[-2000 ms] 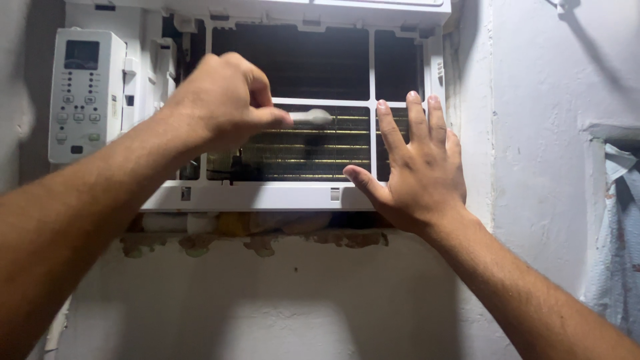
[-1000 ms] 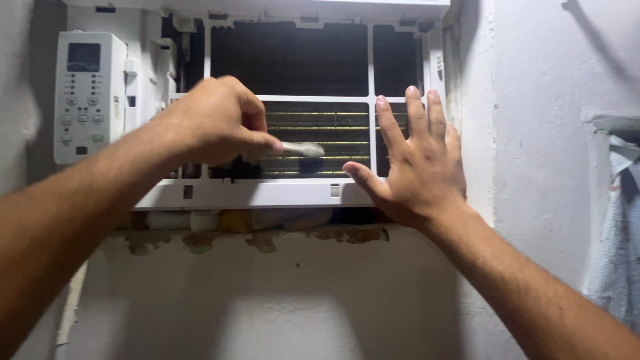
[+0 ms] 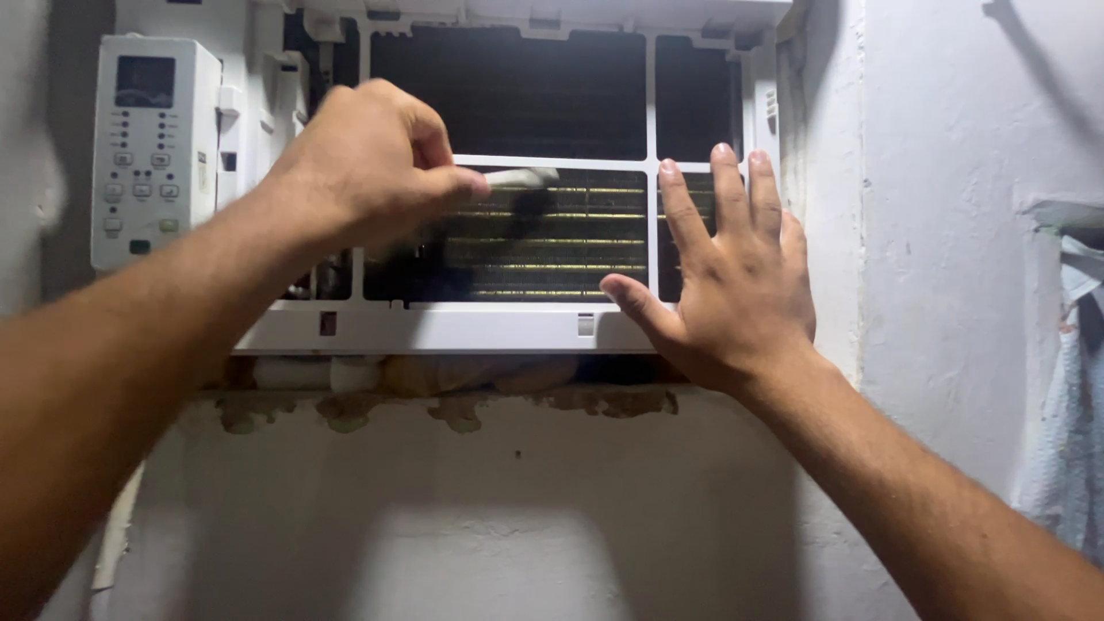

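Observation:
My left hand [image 3: 388, 164] pinches a small pale brush-like tool [image 3: 524, 178] between thumb and fingers. Its far end lies over the upper part of the lower grille opening, just below the white crossbar. Behind it are the dark finned coils [image 3: 561, 241] of a window air conditioner, crossed by several shiny horizontal lines. My right hand [image 3: 729, 267] is spread flat against the lower right of the white plastic frame [image 3: 504, 328], fingers pointing up and apart, holding nothing. Whether the tool touches the fins I cannot tell, and its grip end is hidden by my fingers.
A control panel [image 3: 138, 147] with a dark display and buttons is at the unit's left. Under the frame, stuffing [image 3: 431, 374] fills a gap above chipped plaster [image 3: 457, 414]. A light blue cloth [image 3: 1065, 414] hangs at the right by the wall [image 3: 949, 259].
My left hand and the pale tool have moved up from lower in the grille opening, where they were one second ago. My right hand stays on the frame.

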